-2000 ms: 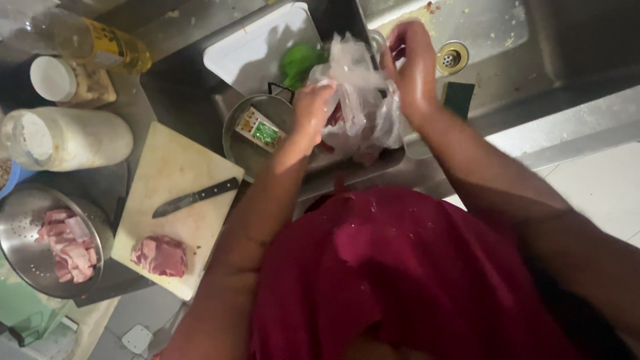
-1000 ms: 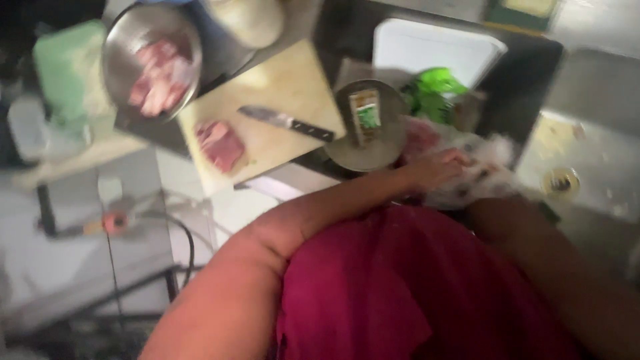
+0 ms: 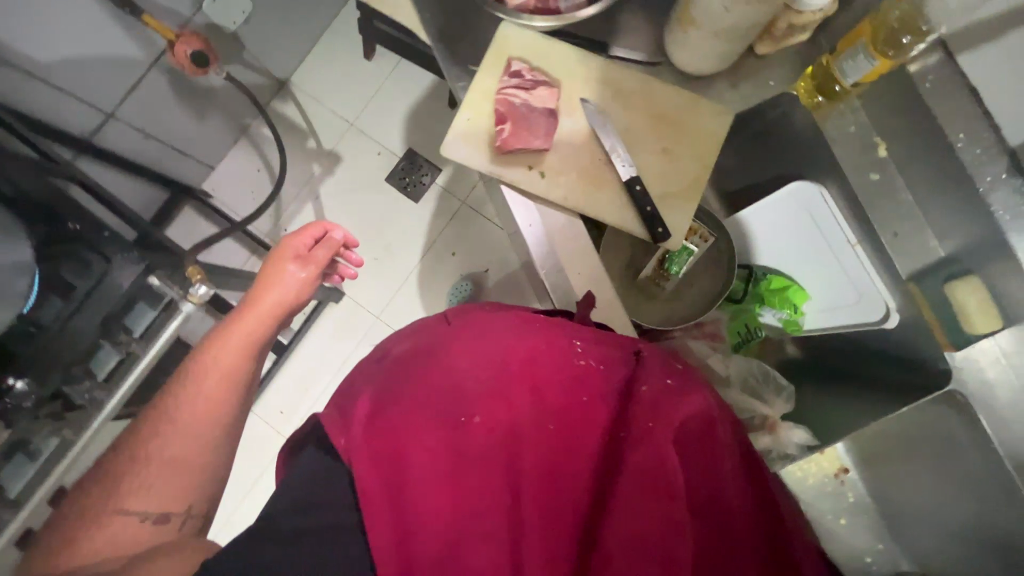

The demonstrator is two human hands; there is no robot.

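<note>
My left hand (image 3: 308, 260) hangs over the tiled floor at left, its fingers loosely curled and holding nothing. My right hand is out of view. On a pale cutting board (image 3: 592, 104) lie a piece of raw meat (image 3: 526, 112) and, beside it, a knife with a black handle (image 3: 628, 172). Below the board's corner a round metal pan (image 3: 704, 296) holds a small packet (image 3: 678, 258). A clear plastic bag (image 3: 752, 384) lies at the sink edge beside a green plastic bag (image 3: 776, 302), partly hidden by the red apron.
A white tray or lid (image 3: 808, 248) rests in the sink. A metal bowl of meat (image 3: 552, 14), a white container (image 3: 712, 36) and an oil bottle (image 3: 860, 56) stand beyond the board. A stove (image 3: 104, 360) with a blue flame is at far left, near a gas hose (image 3: 282, 160).
My left hand has left the clear plastic bag and moved out to the left; my right hand has gone out of view. The view has swung toward the stove.
</note>
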